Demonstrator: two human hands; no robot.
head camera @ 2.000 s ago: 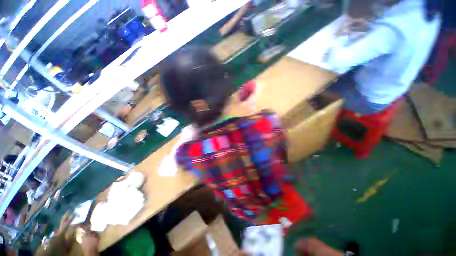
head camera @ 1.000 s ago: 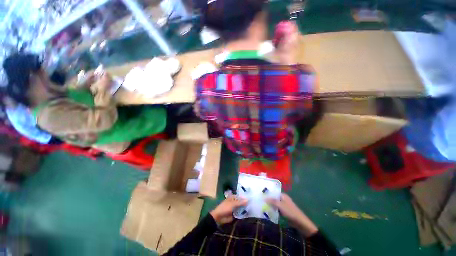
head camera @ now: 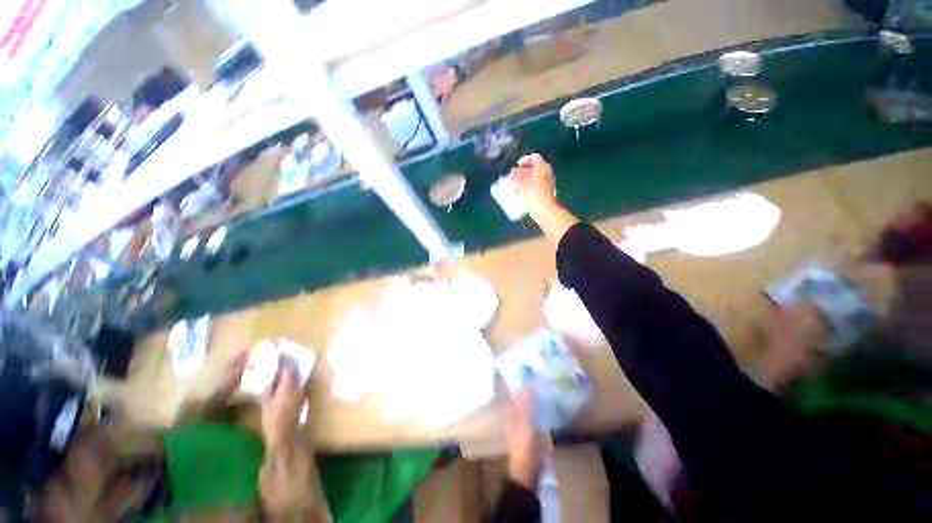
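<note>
My left hand is at the bottom centre, blurred. It holds a white square plate with blue-grey parts on it, at the bench's near edge. My right hand, in a dark sleeve, reaches far forward over the green belt. It holds a small white piece, partly hidden by the fingers; what it is cannot be told.
A large heap of white pieces lies on the cardboard-covered bench, with more white pieces at right. Round pieces lie on the green belt. A white post slants left of my right hand. Neighbours' hands are at both sides.
The view has moved from the floor and stools up to the bench and belt. Both hands were at the plate near my lap; now my right arm is stretched far forward with a small piece.
</note>
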